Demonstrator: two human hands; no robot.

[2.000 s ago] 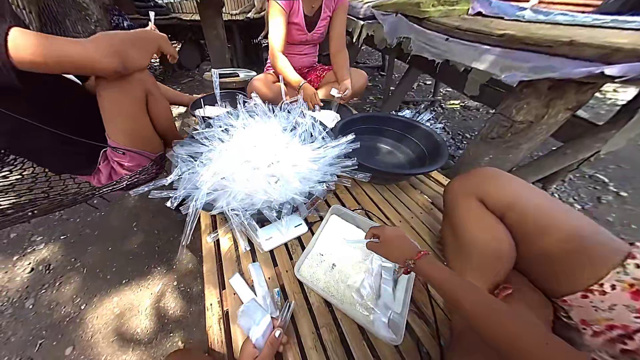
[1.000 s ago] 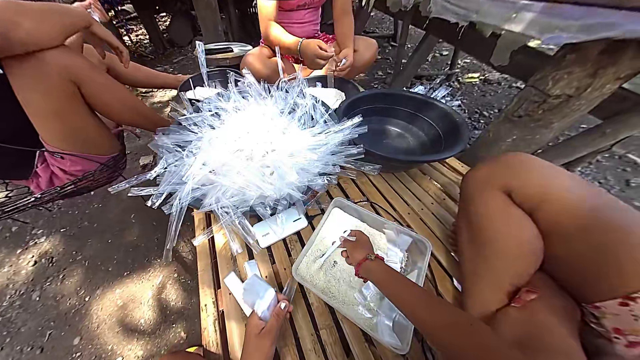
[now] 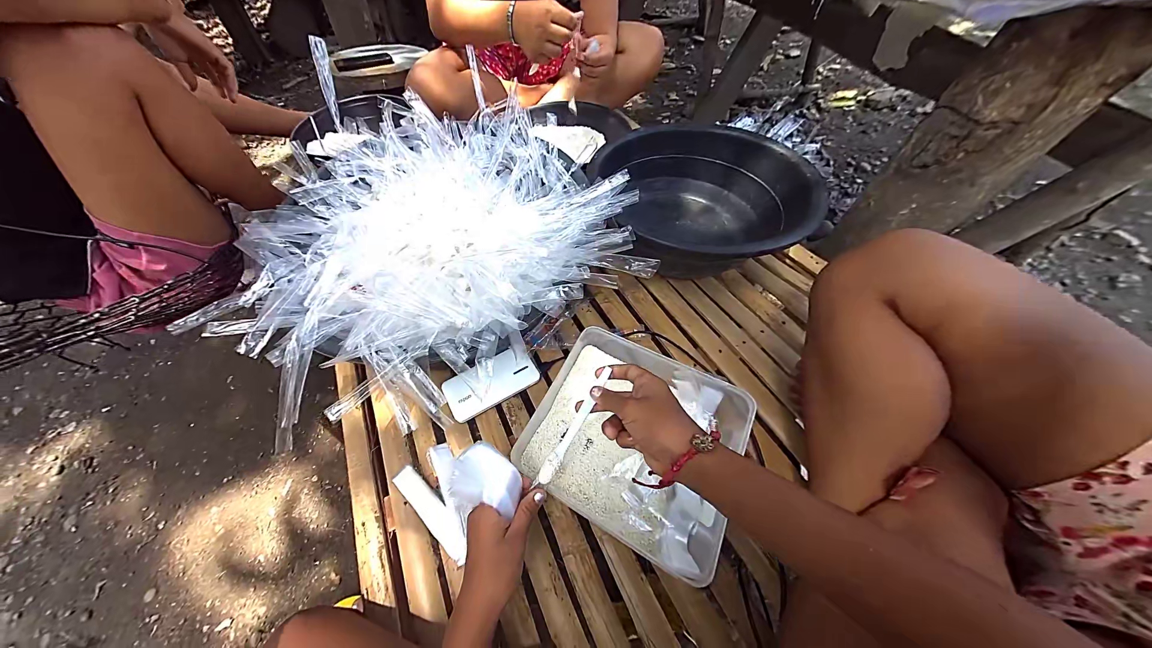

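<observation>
My left hand [image 3: 499, 531] holds a bunch of thin white plastic pieces [image 3: 481, 481] beside the left rim of a clear plastic container [image 3: 738, 405]. My right hand [image 3: 643, 414], with a red bracelet at the wrist, grips a slim white spoon-like tool [image 3: 576, 427] over the container. The tool's lower end carries pale material and reaches my left fingertips; whether it enters a plastic piece cannot be told. Pale granular powder [image 3: 576, 504] and crumpled clear plastic pieces [image 3: 670, 531] lie in the container. Beyond it spreads a large heap of clear plastic strips or sleeves [image 3: 432, 234].
A white phone [image 3: 490, 385] lies on the bamboo slats [image 3: 396, 513], between heap and container. A black basin [image 3: 711, 193] stands behind. Another person's hands [image 3: 567, 36] are beyond the heap; a person's bent leg [image 3: 135, 108] is at left. A wooden post [image 3: 981, 126] stands right.
My right hand has moved from the container's right part toward its left side, and the tool's end now meets my left fingertips. The view has shifted somewhat.
</observation>
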